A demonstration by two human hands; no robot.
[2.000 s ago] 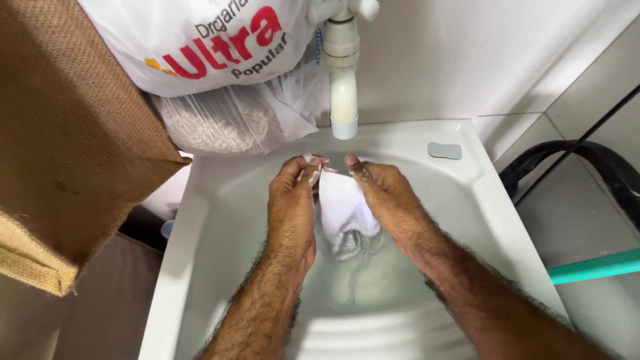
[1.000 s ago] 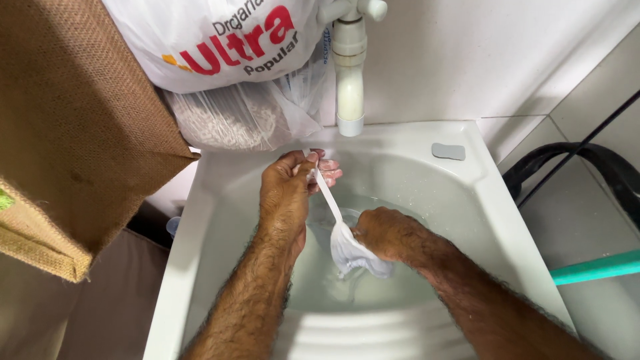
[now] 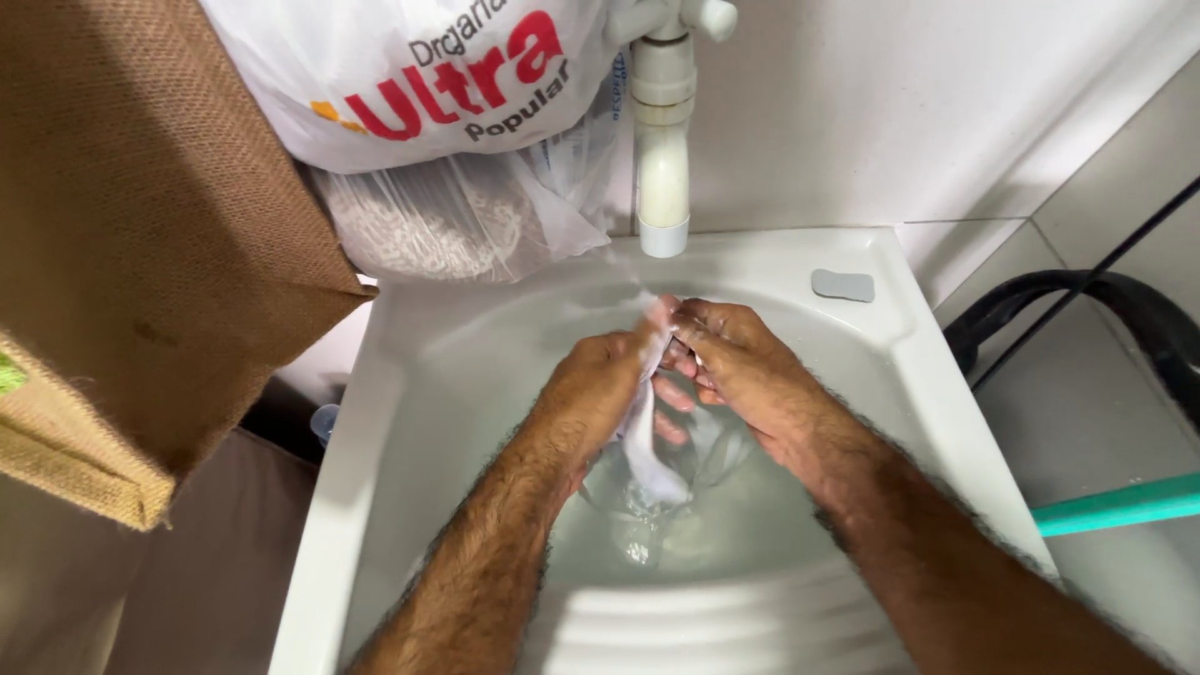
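My left hand (image 3: 605, 380) and my right hand (image 3: 736, 361) meet over the white laundry sink (image 3: 323, 525), both gripping the upper end of a wet white cloth (image 3: 645, 450). The cloth hangs from between my fingers, its lower end touching the cloudy water (image 3: 600, 544) in the basin. Some of its upper part is hidden by my hands, and my left fingertips are blurred. A pale plastic faucet (image 3: 664, 159) stands behind my hands.
A grey soap-like piece (image 3: 842, 285) lies on the sink's back right ledge. Plastic bags (image 3: 422, 84) hang at the back left, beside a burlap organizer (image 3: 169, 216). A black hose (image 3: 1106, 291) and a teal pole (image 3: 1125, 503) are at the right.
My right hand has moved up from the cloth's lower part near the water to its upper end, beside my left hand. The cloth hangs narrower than two seconds ago.
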